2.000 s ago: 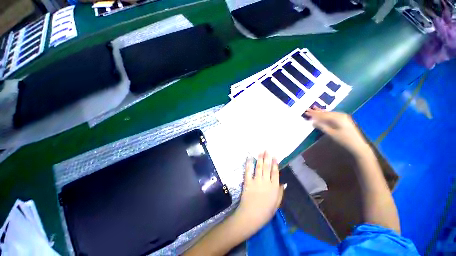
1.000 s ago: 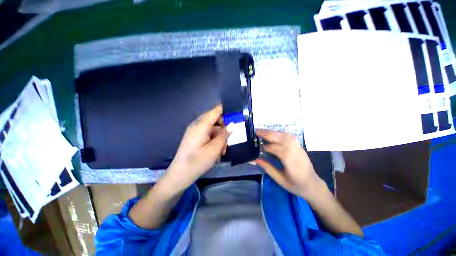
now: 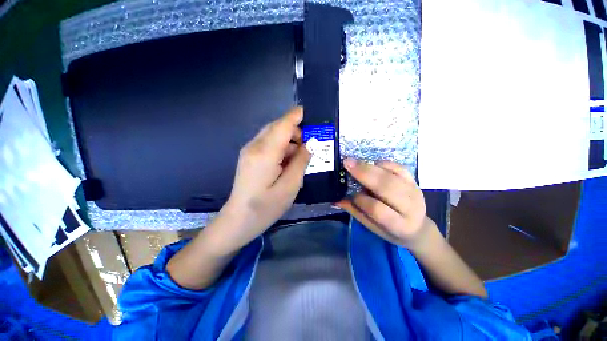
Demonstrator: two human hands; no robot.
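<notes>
A large black panel unit (image 3: 186, 120) lies flat on silvery bubble wrap (image 3: 381, 86). A long matte black adhesive strip (image 3: 322, 80) with a blue-and-white end (image 3: 319, 148) lies along the panel's right end; its top reaches past the panel's upper edge. My left hand (image 3: 266, 166) has its fingertips closed at the left side of the blue-and-white end. My right hand (image 3: 386, 200) is at the panel's lower right corner, thumb and fingers at its edge beside small metallic dots; whether it grips the corner is not clear.
White sticker sheets with black bars (image 3: 502, 100) lie to the right. Fanned white sheets (image 3: 30, 173) lie at the left. An open brown cardboard box (image 3: 526, 230) is below the bench edge at right, and taped boxes (image 3: 143, 250) are at lower left.
Two seconds ago both hands were at the right-hand sheets. One second ago the strip was over the panel's end; it now lines up closer to the right edge. The view has moved nearer.
</notes>
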